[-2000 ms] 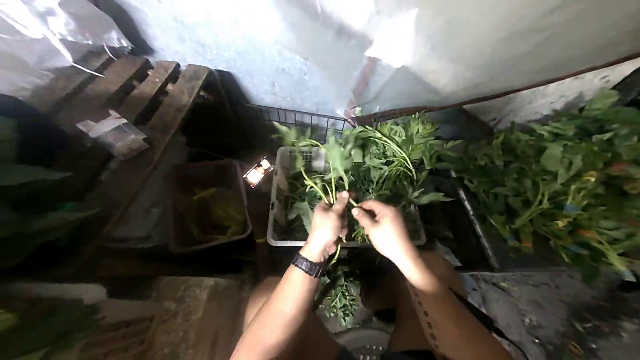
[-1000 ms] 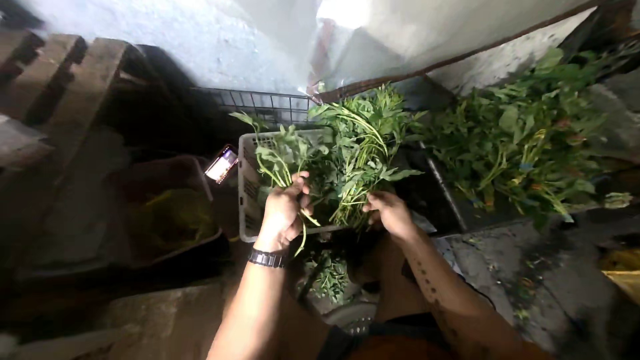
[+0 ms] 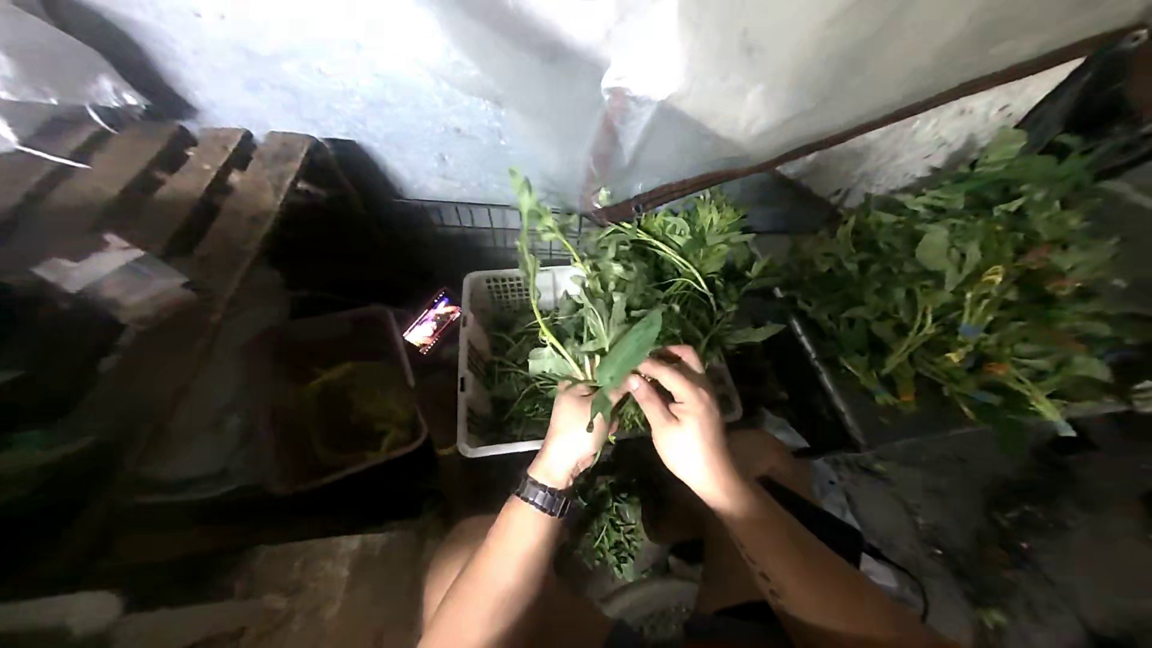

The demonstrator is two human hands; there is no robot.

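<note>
My left hand (image 3: 574,430), with a dark watch on its wrist, is closed around the stems of a small bunch of leafy greens (image 3: 589,310). The bunch stands upright over a white plastic basket (image 3: 464,382) that has greens in it. Close by on the right, my right hand (image 3: 682,409) pinches a stem or leaf at the base of a broad green leaf (image 3: 630,349). Its fingertips nearly meet my left hand. More greens (image 3: 697,261) are heaped at the basket's right side.
Bundled greens (image 3: 954,297) with coloured ties lie at the right. A lit phone (image 3: 432,321) stands left of the basket, near a plastic tub (image 3: 418,396) with yellowish contents. A slatted wooden pallet (image 3: 261,193) is at the upper left; loose greens (image 3: 612,531) lie below my hands.
My right hand has moved from the heaped greens, where it was one second ago, to beside my left hand. A broad leaf now shows between them. My left hand still holds stems.
</note>
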